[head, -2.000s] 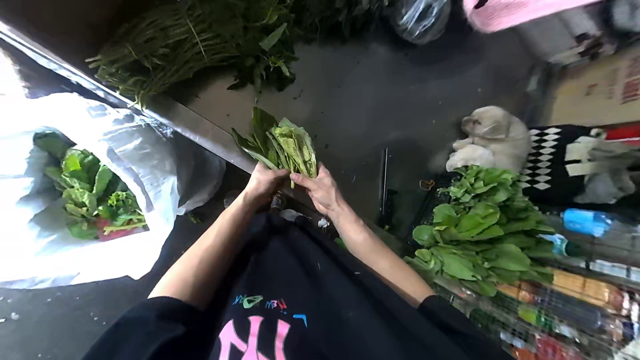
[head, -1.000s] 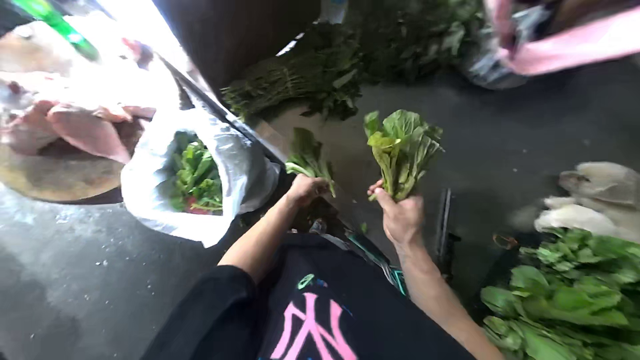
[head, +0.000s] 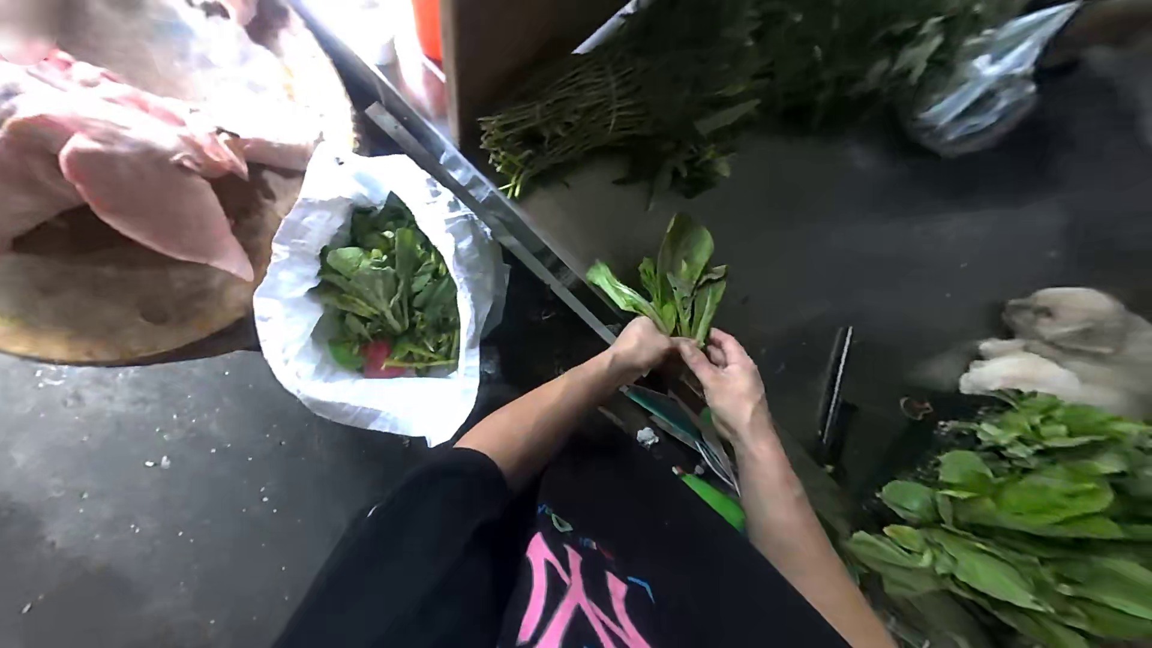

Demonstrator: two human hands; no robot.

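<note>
My left hand (head: 641,346) and my right hand (head: 727,378) meet at the stems of a small bunch of leafy greens (head: 675,279), in front of my body. My left fingers are closed on the stem end. The right thumb and fingers pinch the same stems from the other side. To the left, a white plastic bag (head: 423,405) stands open with leafy greens (head: 396,279) and something red inside. A large heap of broad-leaved greens (head: 1035,504) lies at the lower right. Thin-stemmed greens (head: 603,108) lie beyond my hands.
A round wooden chopping block (head: 126,315) with raw poultry (head: 144,189) is at the left. A metal edge (head: 504,220) runs diagonally between the bag and the dark surface. A clear plastic bag (head: 981,90) is at the upper right. A light-coloured dog (head: 1071,342) lies at the right.
My hands, apart with a bunch in each one second ago, have come together at one small bunch. The larger, paler bunch in my right hand is no longer seen there. The view has shifted.
</note>
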